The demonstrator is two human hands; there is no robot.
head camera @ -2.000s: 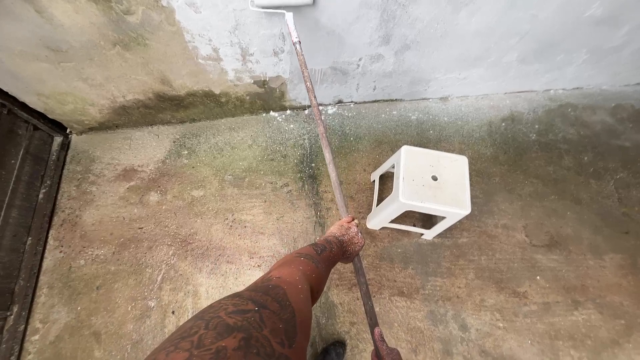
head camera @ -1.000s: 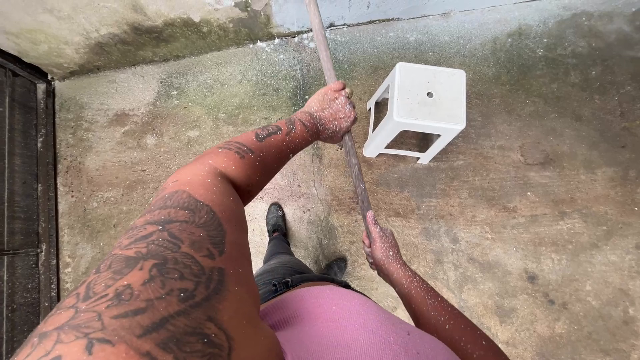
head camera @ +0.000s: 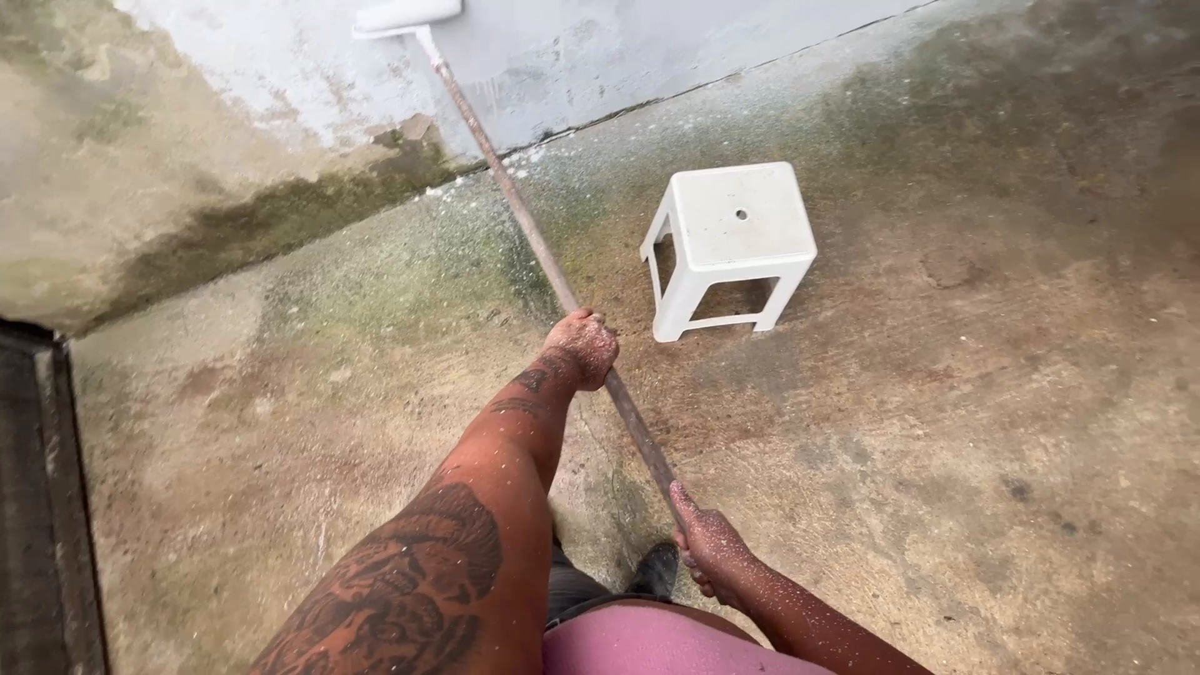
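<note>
My left hand (head camera: 583, 349) is closed around the middle of a long wooden pole (head camera: 525, 220). Near the pole's lower end my right hand (head camera: 710, 544) grips it, thumb along the shaft. Both hands and the right forearm are speckled with pale paint. At the far end of the pole a white paint roller (head camera: 410, 13) lies against the wall (head camera: 562, 56), whose surface there is whitish; farther left the wall is bare, brownish and stained. The top edge of the view cuts close to the roller.
A white plastic stool (head camera: 741, 216) stands upright on the stained concrete floor (head camera: 937, 450), right of the pole. A dark door or gate frame (head camera: 66, 506) is at the left edge. White paint specks lie along the wall's foot. My dark shoe (head camera: 656, 570) shows below.
The roller, out of view one second ago, is in view again on the wall. Both hands have kept hold of the pole. The view has tilted noticeably.
</note>
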